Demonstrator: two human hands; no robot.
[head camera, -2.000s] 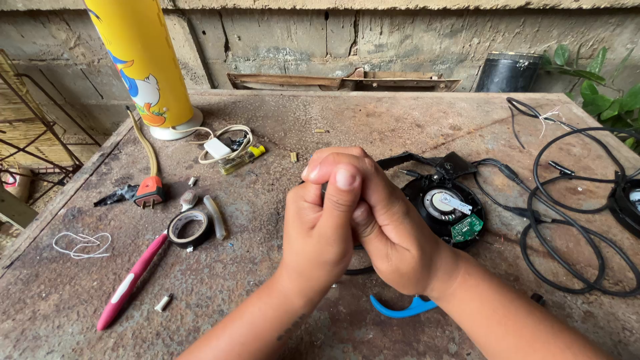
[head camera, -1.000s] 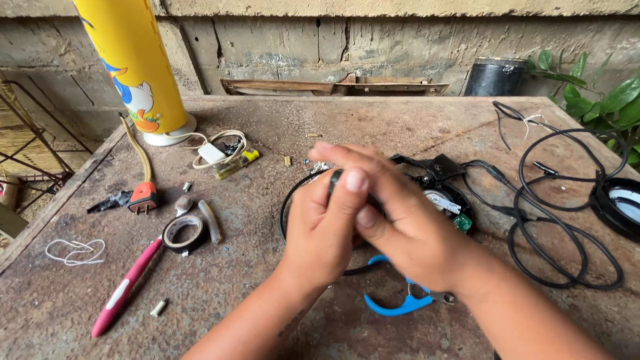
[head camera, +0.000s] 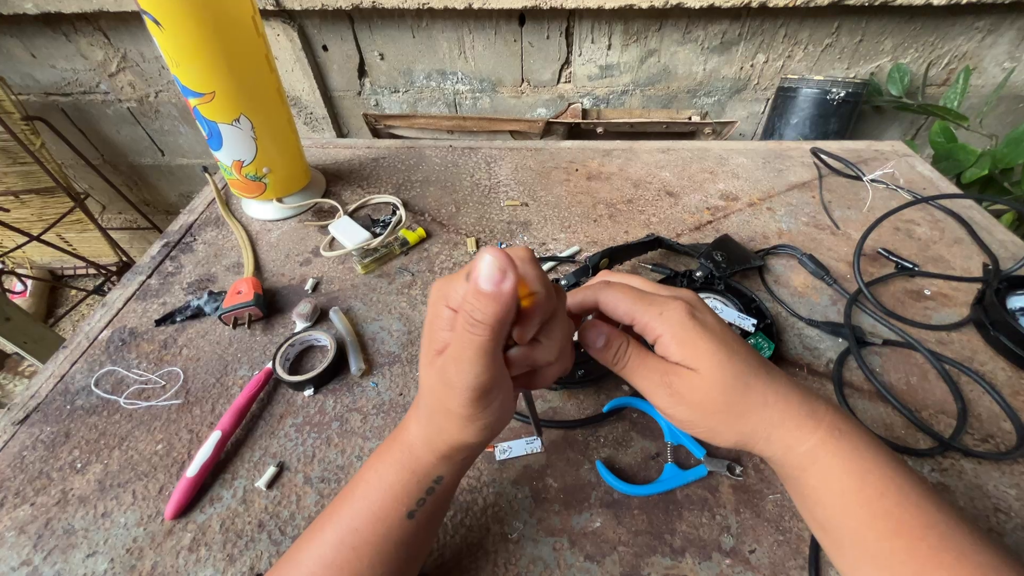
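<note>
My left hand (head camera: 500, 324) is a fist around a tool with an orange part at the thumb and a thin metal shaft (head camera: 530, 412) pointing down, probably a screwdriver. The shaft's lower end is beside a small white printed strip (head camera: 518, 448) on the table. My right hand (head camera: 680, 344) is at the left fist's right side, fingers bent; whether it holds anything is hidden. Behind it lie an opened black headphone earcup (head camera: 760, 308) with a green circuit board (head camera: 760, 345) and a black headband (head camera: 616, 254). Blue-handled nippers (head camera: 652, 480) lie below the right hand.
At left are a pink-and-white pen-like tool (head camera: 216, 444), black tape (head camera: 306, 360), an orange plug (head camera: 242, 302) and white thread (head camera: 138, 386). A yellow cylinder (head camera: 232, 104) stands at the back left. Black cable (head camera: 848, 352) loops across the right, near another earcup (head camera: 1010, 308).
My hands were pressed together and have come partly apart. The orange part and metal shaft now show at my left fist. More of the nippers is visible, and the white strip has come into sight.
</note>
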